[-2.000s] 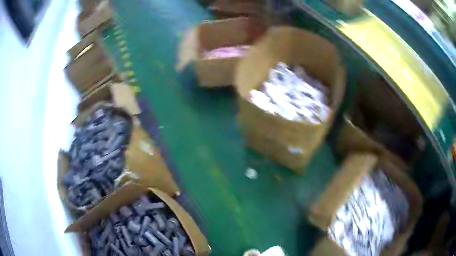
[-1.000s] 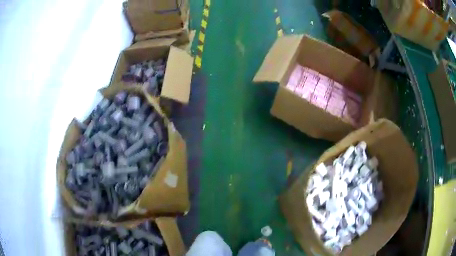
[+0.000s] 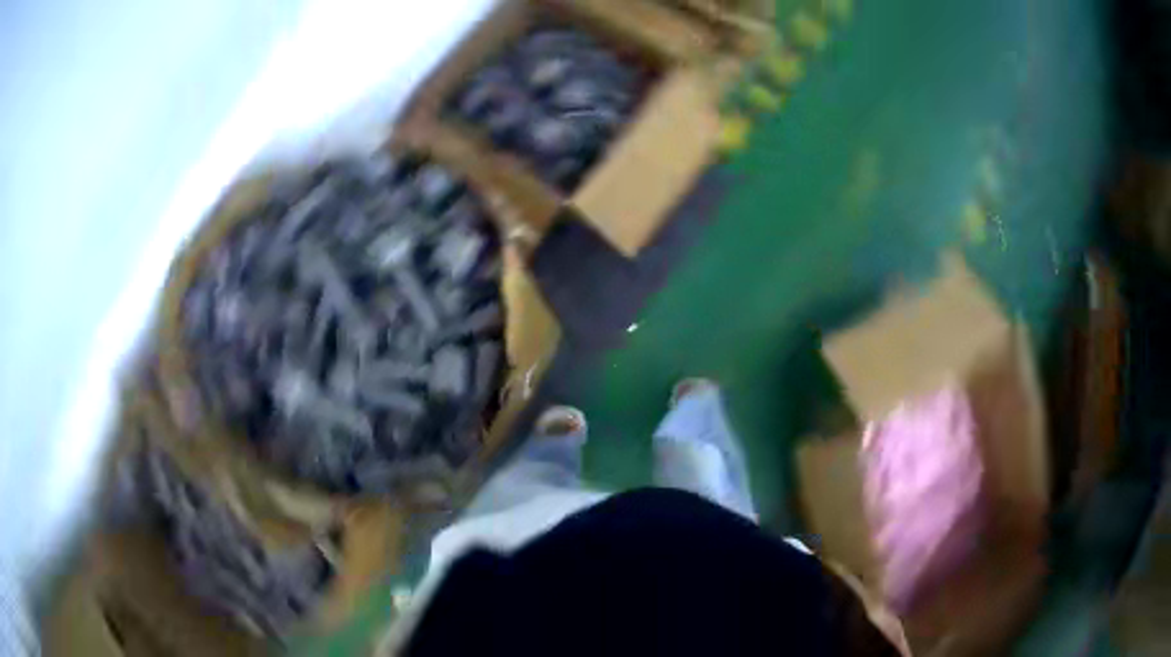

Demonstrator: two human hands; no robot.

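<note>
A large open bulk carton (image 3: pixel 532 321) stands left of centre, heaped with grey plastic fan bodies (image 3: pixel 347 327). The picture is blurred, so single parts are hard to tell apart. Neither of my hands shows clearly. A narrow skin-toned strip beside my dark top at the bottom edge may be part of an arm, but I cannot tell.
A smaller carton (image 3: pixel 649 161) with grey parts and an open flap is at the top. Another carton of grey parts (image 3: pixel 231 539) is at lower left. An open carton (image 3: pixel 918 336) with pink contents (image 3: pixel 922 494) stands right. My legs (image 3: pixel 700 449) are on the green floor (image 3: pixel 771 244).
The view has turned and tilted. The heaped grey carton now appears nearer the centre, my dark top has come into view, and the carton of white parts has left the picture.
</note>
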